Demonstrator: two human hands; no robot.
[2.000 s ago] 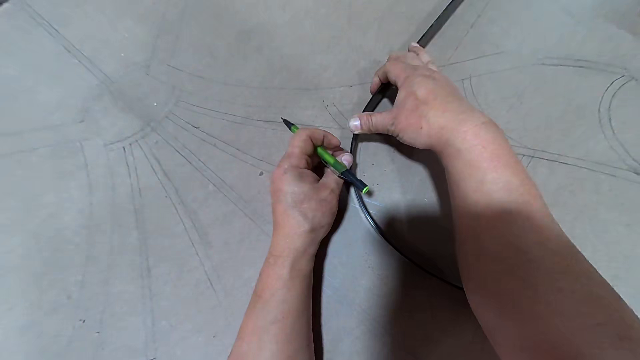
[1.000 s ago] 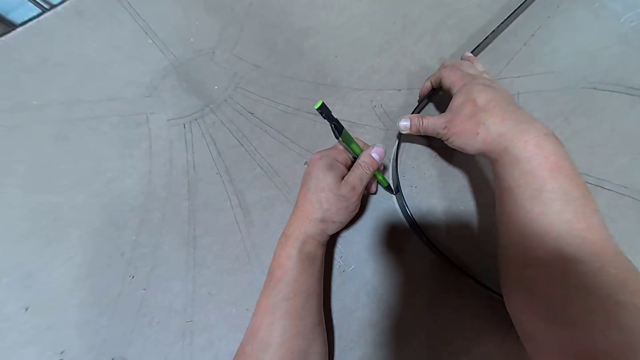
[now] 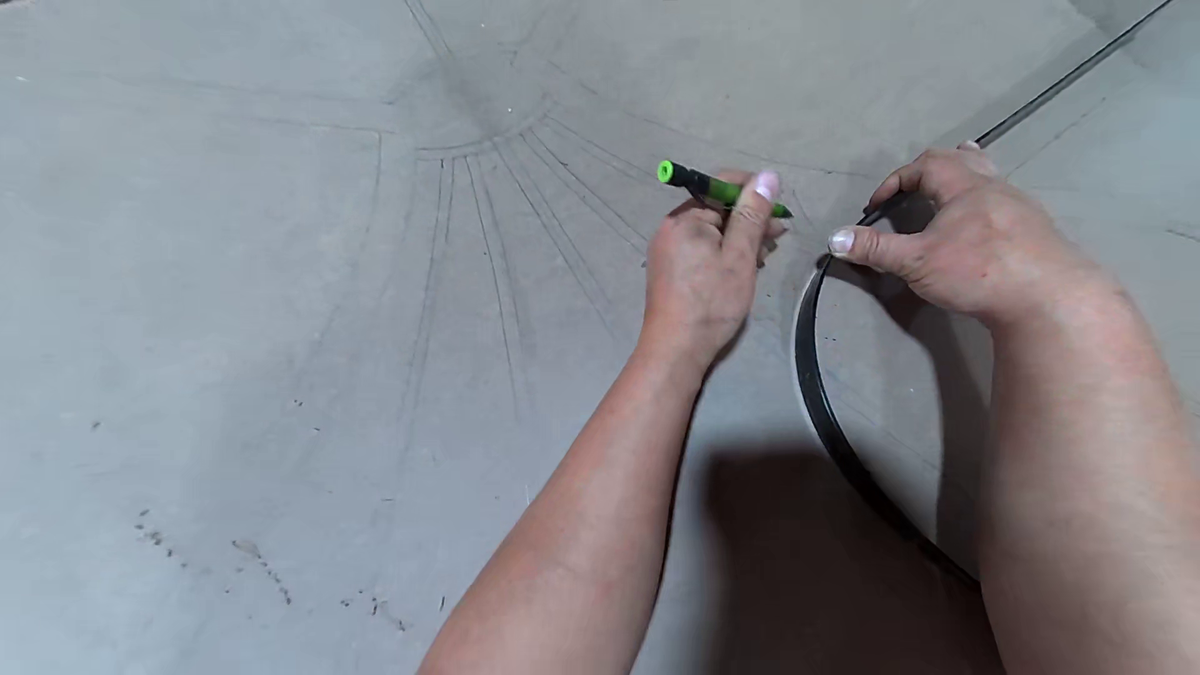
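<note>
My left hand point(image 3: 708, 253) holds a green and black marking pencil point(image 3: 722, 190) between thumb and fingers, its tip pointing right, close to a thin dark flexible strip point(image 3: 820, 384). With thumb and fingers, my right hand point(image 3: 975, 230) grips this strip where it bends. Below the hand the strip curves down and right until my right forearm hides it; above, it runs nearly straight to the top right corner. It lies on a grey concrete-like surface point(image 3: 234, 328).
Pencil lines point(image 3: 562, 234) fan out from a small drawn arc point(image 3: 487, 148) at upper centre. Dark specks of debris point(image 3: 262, 567) lie at the lower left. Shadows of my arms fall across the surface at the lower right.
The pencil, tip at the strip one second ago, now sits left of it, slightly away, and my left hand has shifted up along the strip. My right hand still grips the strip.
</note>
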